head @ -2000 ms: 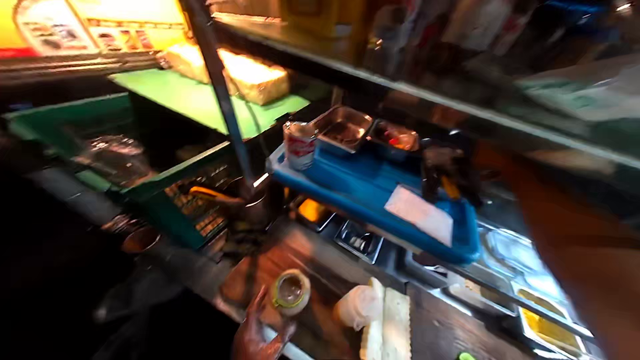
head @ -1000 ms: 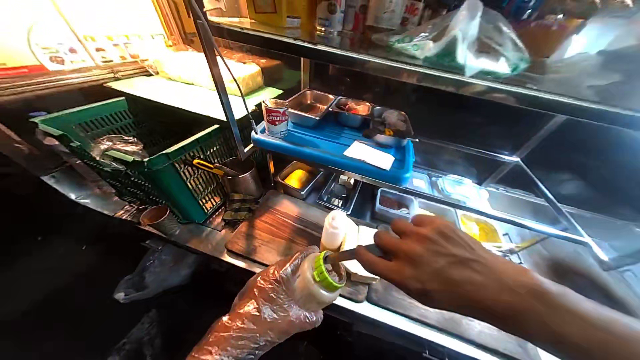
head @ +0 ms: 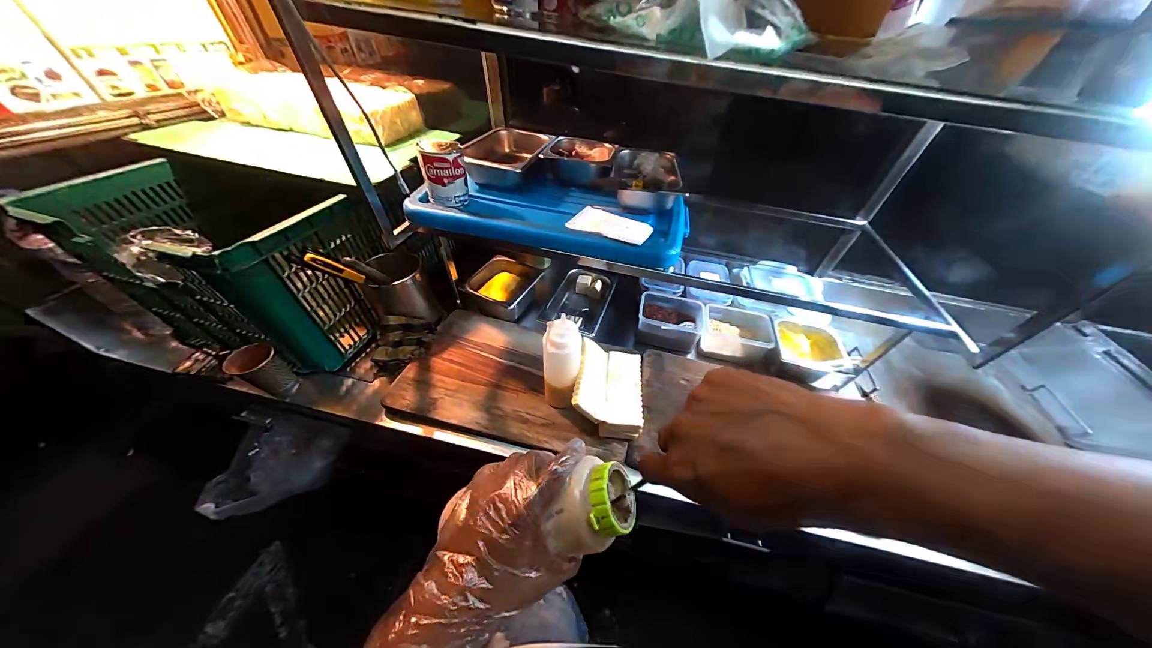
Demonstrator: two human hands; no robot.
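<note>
My left hand (head: 513,513), in a clear plastic glove, grips a bottle with a green threaded neck ring (head: 612,499), tilted to the right with its mouth uncovered. My bare right hand (head: 720,441) is closed on a thin utensil, whose dark shaft barely shows at the bottle's mouth; its kind cannot be told. Beyond the hands, a white squeeze bottle (head: 562,360) stands on the wooden cutting board (head: 486,378). Slices of white bread (head: 623,387) lie against its right side.
A blue tray (head: 531,225) holds a Carnation can (head: 444,173) and steel pans. Below it are a pan with yellow food (head: 500,286) and plastic tubs (head: 670,319). At left stand a green crate (head: 279,288), a steel pot (head: 400,288) and a paper cup (head: 261,364). A metal shelf edge (head: 675,81) spans above.
Two seconds ago only one hand showed, near a round jar-like mouth. My right hand has since come in from the right. The bottle is now tilted further over. The view has shifted.
</note>
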